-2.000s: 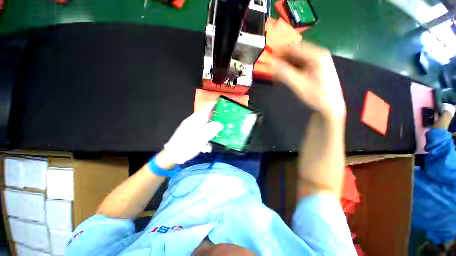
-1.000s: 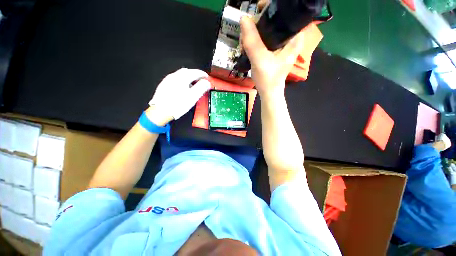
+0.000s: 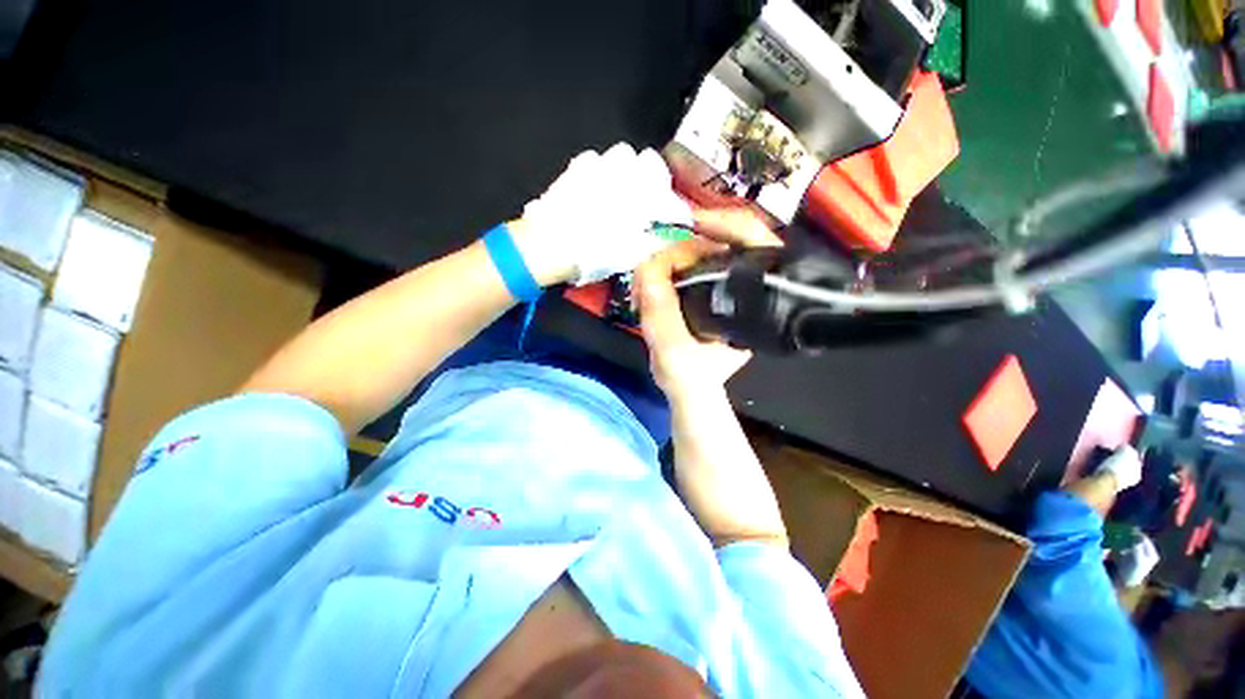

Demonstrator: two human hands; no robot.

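Observation:
My right hand point(image 3: 690, 294), bare, is shut around the thick black electric screwdriver point(image 3: 765, 303), whose cable runs off to the right. My left hand point(image 3: 605, 216), in a white glove with a blue wrist strap point(image 3: 511, 264), is at the board unit; its fingertips are close to the right hand. The board unit is mostly hidden under both hands; a small green part point(image 3: 669, 232) shows between them. A strip of the red foam pad point(image 3: 590, 296) shows below the glove. The screwdriver's tip is hidden.
The pale metal screw feeder point(image 3: 806, 82) stands just beyond my hands, with orange-red foam point(image 3: 888, 171) beside it. A single red pad point(image 3: 1001, 412) lies on the black bench at right. Cartons stand at lower left point(image 3: 205, 321) and lower right point(image 3: 942, 587). A neighbour's blue sleeve point(image 3: 1058, 601) is at right.
My right hand has brought the screwdriver from the feeder down to the board unit. My left hand has moved over the unit, covering most of it. The view has turned.

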